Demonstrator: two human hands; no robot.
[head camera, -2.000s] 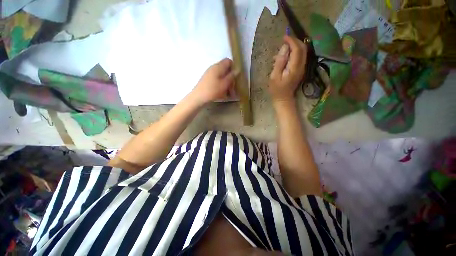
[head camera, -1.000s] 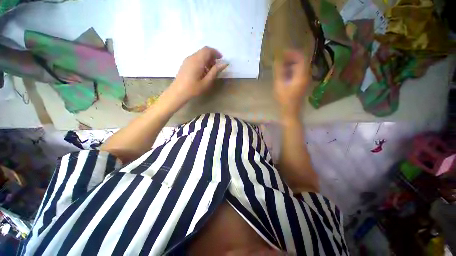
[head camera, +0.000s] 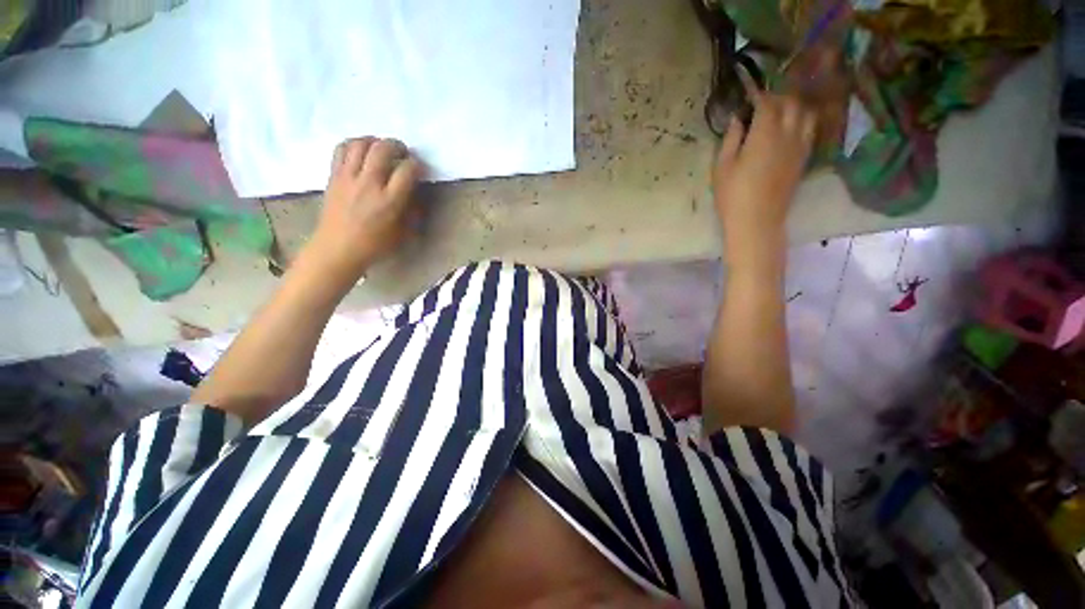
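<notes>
The bright white sheet (head camera: 405, 83) lies on the worktable, running off the top of the view. My left hand (head camera: 374, 200) rests with curled fingers over its lower edge; whether it grips anything is hidden. My right hand (head camera: 764, 155) is at the dark handles of the shears (head camera: 728, 105), fingers apart, the index finger reaching to the handle and not closed round it. The shears' blades run up out of the frame. A thin blue-violet thing, likely the marking pen (head camera: 823, 24), lies on the scraps beyond my right hand.
Green and pink patterned scraps lie at the left (head camera: 155, 167) and right (head camera: 892, 161). Gold fabric (head camera: 964, 26) is heaped at the upper right. A brown strip (head camera: 77, 286) lies at the table's left. The table's front edge runs before me, with a pink container (head camera: 1029, 297) beyond on the floor.
The straightedge that my left hand held is gone from view. My left hand has moved left along the sheet's lower edge. My right hand has moved right to the shears and no longer holds the pen.
</notes>
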